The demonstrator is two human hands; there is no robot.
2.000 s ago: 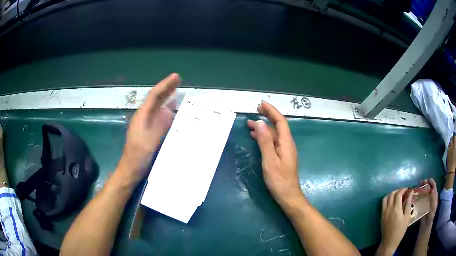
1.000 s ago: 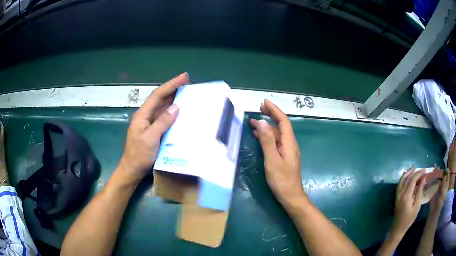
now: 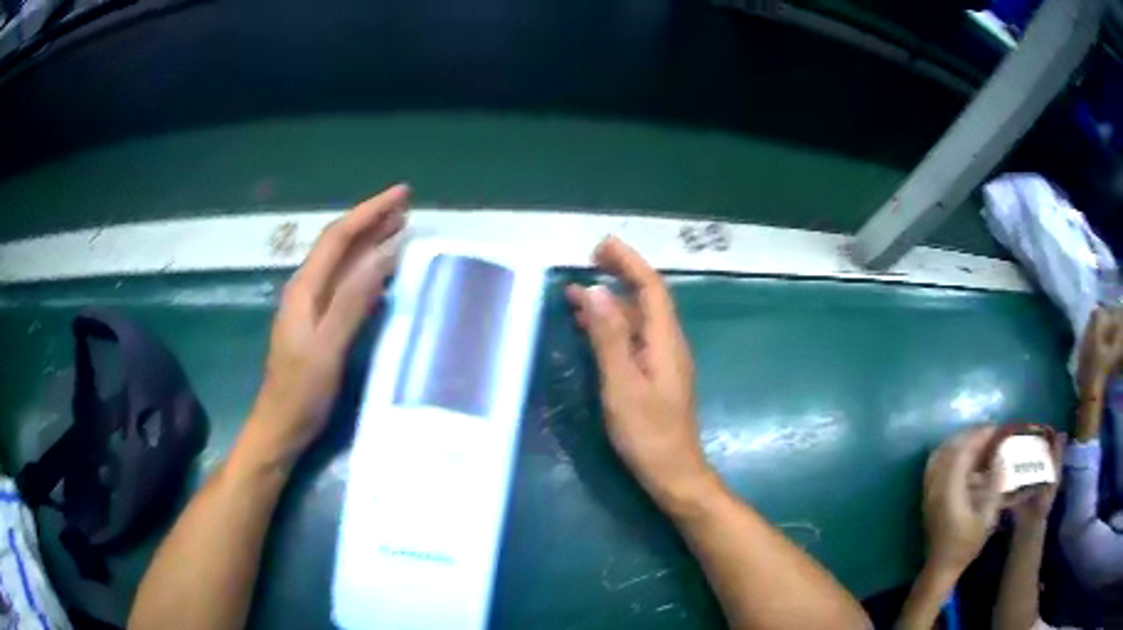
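Note:
The product box [image 3: 431, 492] lies between my hands on the dark green bench, slightly blurred. Its white face with a dark grey product picture is up, and small print shows lower down. Its near end reaches the bottom edge of the picture; no brown flaps show. My left hand [image 3: 326, 320] is just left of the box's far end, fingers apart, thumb side near the box; it holds nothing. My right hand [image 3: 640, 357] is to the right of the box with a gap of green bench between, fingers curved and apart, empty.
A black head strap mount [image 3: 129, 431] lies at left. A white edge rail [image 3: 788, 250] runs beyond the box, with a slanting grey post [image 3: 973, 135] at right. A person's hands [image 3: 961, 505] at right hold a small cream part [image 3: 1025, 464]. A white bag or cloth [image 3: 1047, 234] is far right.
The box has turned to show the picture face upward, its brown flaps no longer visible. My left hand has let go of it. The view has shifted slightly, and the neighbour's part is turned.

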